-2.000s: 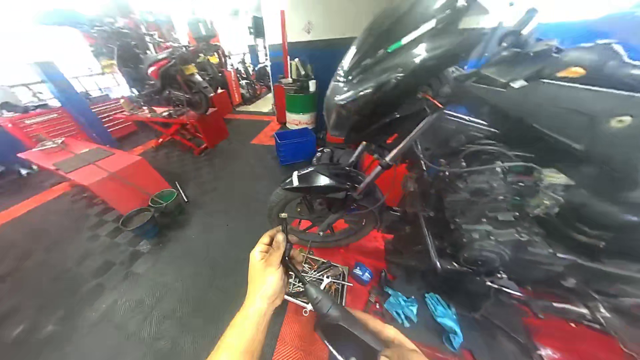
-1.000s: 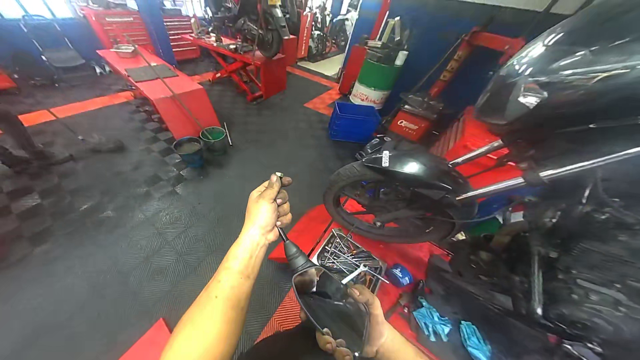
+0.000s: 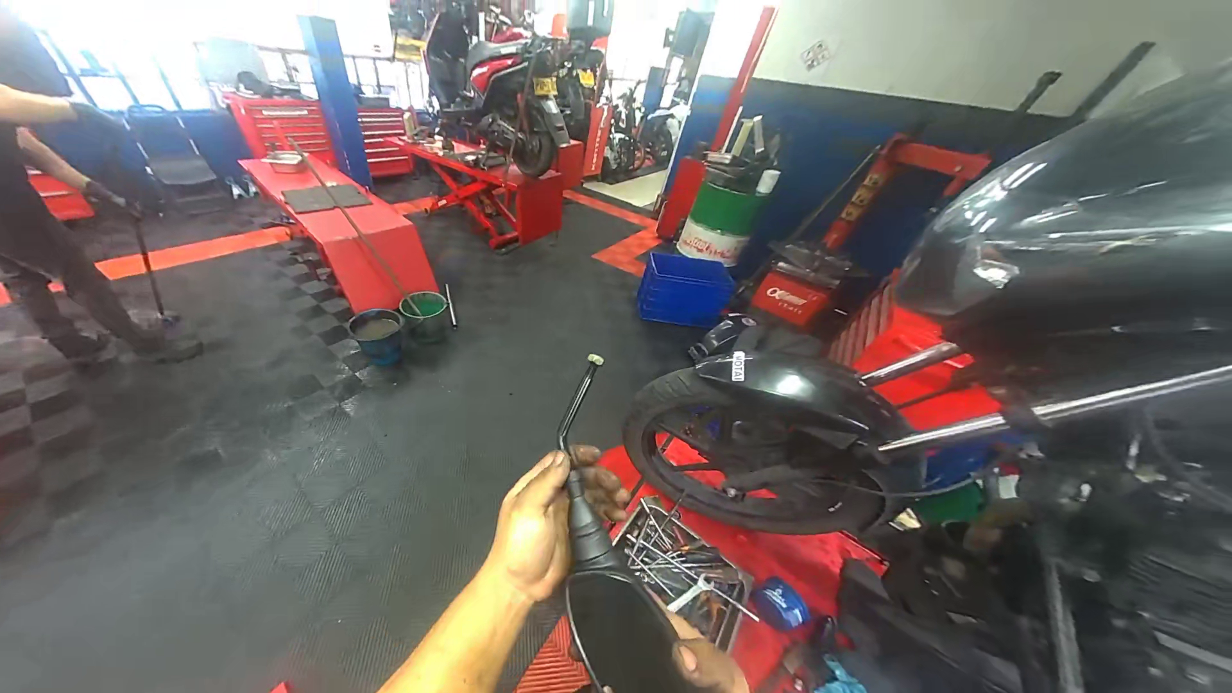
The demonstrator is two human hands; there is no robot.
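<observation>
A black motorcycle rear-view mirror [image 3: 621, 630] is held between both hands at the lower middle, its bent stem pointing up and away with a pale threaded end at the tip. My left hand [image 3: 539, 525] grips the stem around the rubber boot, fingers wrapped behind it. My right hand [image 3: 698, 659] holds the mirror head from its right side and is partly hidden by it. Beyond the hands stands a motorcycle's front wheel [image 3: 751, 452] with a black fender [image 3: 799, 385]. A metal tray of wrenches and other tools [image 3: 736, 616] lies just right of the mirror.
A blue round container [image 3: 782, 603] sits on the red mat beside the tray. Blue crates [image 3: 685, 289] and a green-and-white drum [image 3: 717, 217] stand ahead. Two buckets [image 3: 376, 337] are near a red ramp [image 3: 356, 226]. At far left a person [image 3: 58, 212] holds a long handle.
My left hand has moved from the stem's end down to its boot, so the tip now shows. The view has swung so that a person at the left is visible.
</observation>
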